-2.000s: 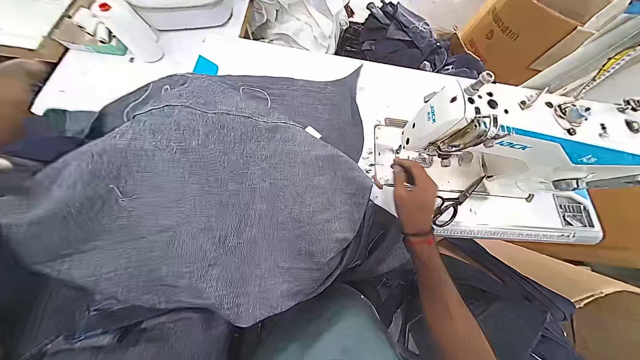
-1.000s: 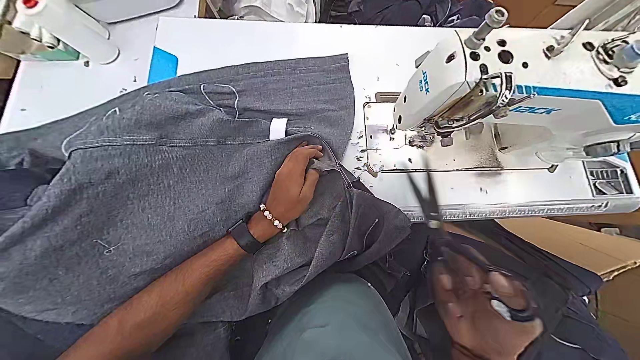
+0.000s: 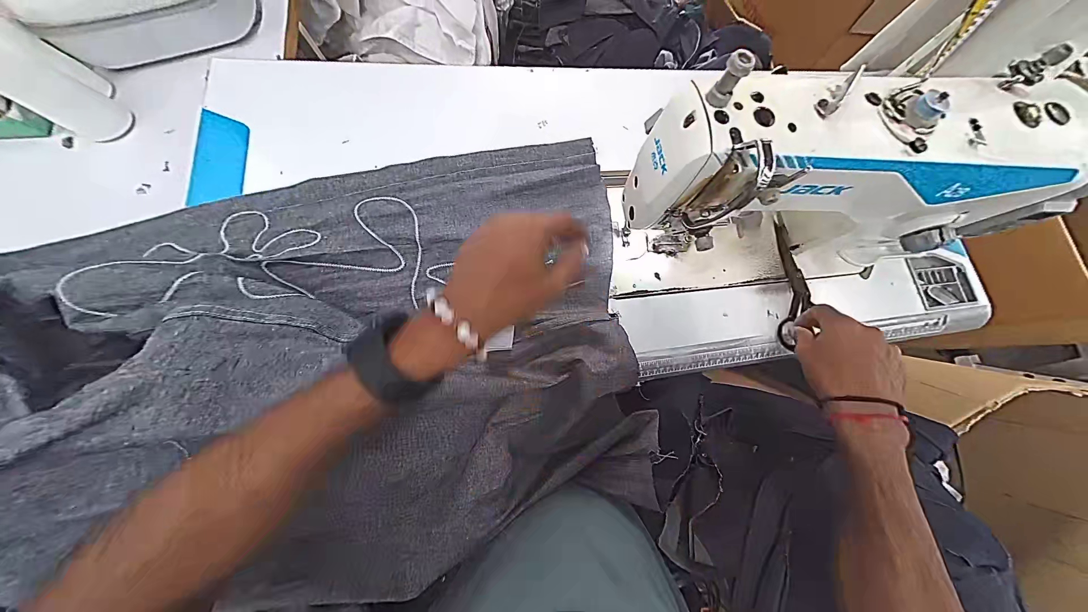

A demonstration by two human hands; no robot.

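Observation:
Grey denim cloth (image 3: 365, 476) with a stitched seam and loose light threads (image 3: 382, 265) lies across the sewing table's left side and hangs over its front. Over the cloth is my left hand (image 3: 514, 268), blurred, with fingers curled; whether it grips anything is unclear. A small white label (image 3: 500, 338) shows beside its wrist. My right hand (image 3: 841, 353) holds the handle of black scissors (image 3: 795, 276), whose blades lie on the machine bed pointing away, below the arm of the white and blue Jack sewing machine (image 3: 858, 183). The cloth's edge lies just left of the presser foot (image 3: 671, 242).
White and dark fabric piles (image 3: 595, 34) are behind the table. A white thread cone (image 3: 64, 85) is at upper left. Dark cloth pieces (image 3: 765, 493) lie below the table's front edge, beside a cardboard box (image 3: 1020, 459) at right.
The scissors, raised and blurred in my right hand one second ago, now rest on the machine bed. My left hand has lifted from where it lay flat on the cloth.

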